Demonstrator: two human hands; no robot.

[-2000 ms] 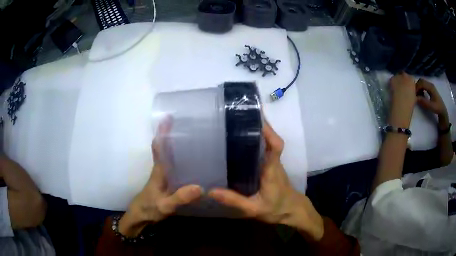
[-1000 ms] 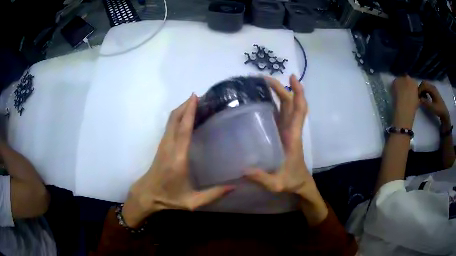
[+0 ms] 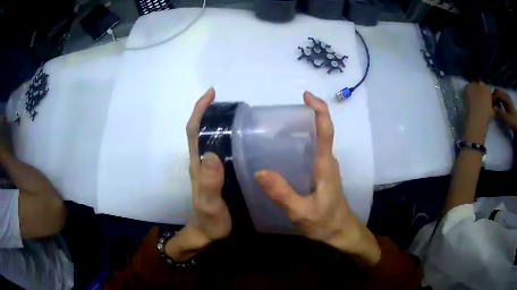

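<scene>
A frosted clear housing (image 3: 272, 136) with a glossy, film-wrapped black cover (image 3: 221, 122) on its left end lies sideways between my hands, above the white foam sheet (image 3: 153, 130). My left hand (image 3: 207, 181) grips the black cover, with the thumb on its near face. My right hand (image 3: 323, 198) holds the clear housing, fingers along its right end and thumb on its near face. The lower part of the unit is partly hidden by my hands.
Dark spiky brackets (image 3: 322, 55) and a USB cable with blue plug (image 3: 344, 94) lie beyond the unit. More brackets (image 3: 37, 92) are at left. Dark rings (image 3: 323, 8) stand at the back. A white cable (image 3: 164, 41) loops back left. Another person's arm (image 3: 467, 136) is at right, another (image 3: 34, 192) at left.
The unit has turned around: the black cover was on the right, then at the far side, and is now on the left. My hands have shifted grip with it.
</scene>
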